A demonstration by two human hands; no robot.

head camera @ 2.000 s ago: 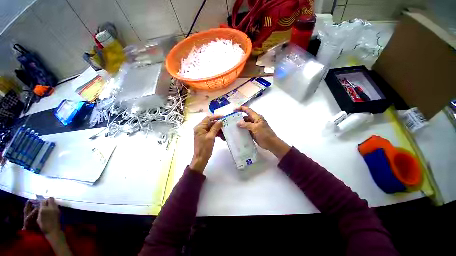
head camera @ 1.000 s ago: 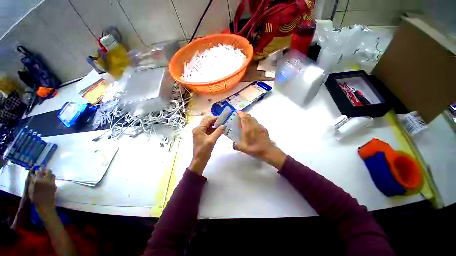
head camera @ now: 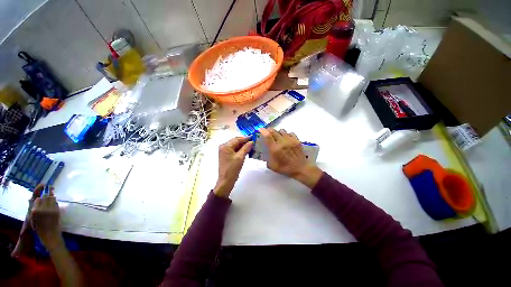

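My left hand (head camera: 232,162) pinches the left end of a blue-and-white retail box (head camera: 310,151) at the middle of the bench. My right hand (head camera: 287,152) lies over the box and grips it near the same end; it hides most of the box. The box lies roughly crosswise, its far end showing right of my right hand. Whether anything is inside cannot be told. Just behind my hands a stack of flat blue-and-white packages (head camera: 274,109) lies below the orange basket (head camera: 236,96), which holds many short white strips.
Tangled white cables (head camera: 168,134) lie left of the basket. A clear bag (head camera: 336,87), black open box (head camera: 402,103), white cylinder (head camera: 396,140), orange-and-blue ring (head camera: 440,186) and cardboard (head camera: 468,73) are on the right. A neighbour's hands (head camera: 46,213) hold something blue at far left.
The box has turned from pointing toward me to lying crosswise, pointing right. My right hand has moved over it. The neighbour's hands have risen toward the row of boxes.
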